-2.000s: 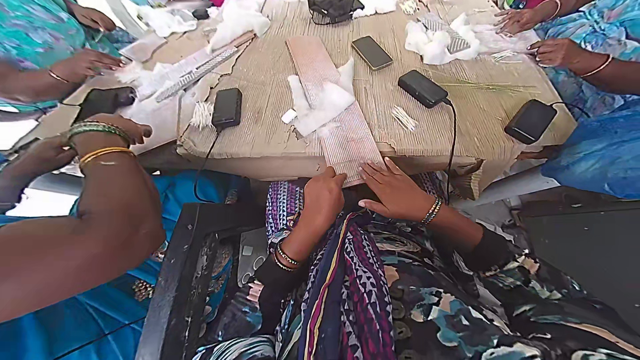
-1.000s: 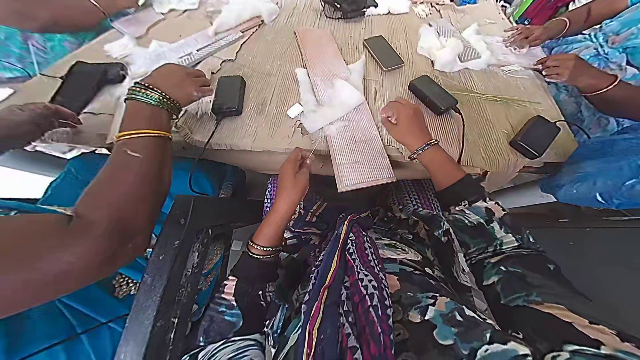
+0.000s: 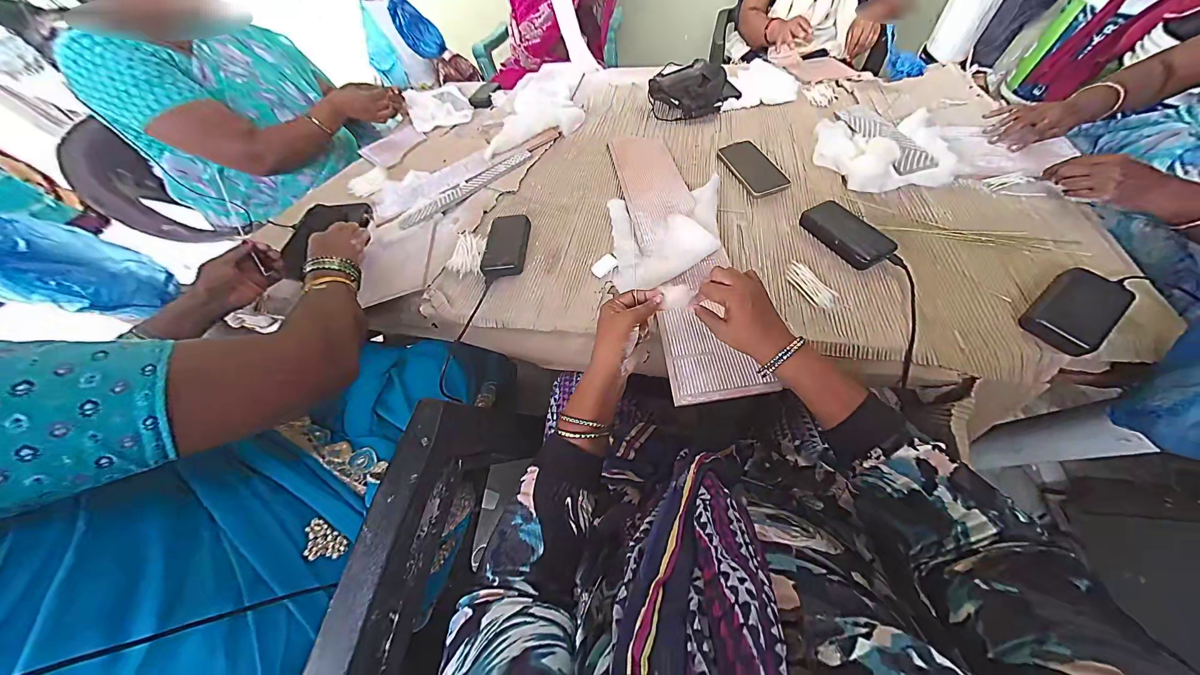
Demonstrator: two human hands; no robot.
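Observation:
A long ribbed board (image 3: pixel 717 361) lies lengthwise before me, its near end past the table's edge. Soft white cotton wool (image 3: pixel 680 244) rests on its middle. My left hand (image 3: pixel 630 314) pinches a small tuft of cotton (image 3: pixel 673 297) between thumb and fingertips at the board's left edge. My right hand (image 3: pixel 736 309) is bent over the board's right side, its fingertips at the tuft's right end; whether they grip it is unclear. A small white object (image 3: pixel 605 266) is left of the cotton wool. Thin white sticks, probably cotton wicks (image 3: pixel 812 285), lie right of my right hand.
Black boxes with cables stand left (image 3: pixel 505 246) and right (image 3: pixel 848 234), another (image 3: pixel 1076 311) farther right. A phone (image 3: pixel 753 169) lies beyond the cotton. A black armrest (image 3: pixel 403 525) is at my left. Co-workers' hands work at the left (image 3: pixel 337 246) and right (image 3: pixel 1111 178) of the table (image 3: pixel 562 206).
Both my hands were at the board's near end two seconds ago, then apart at its sides. They are now close together over it, with cotton between them. The co-worker's hand at left has moved left.

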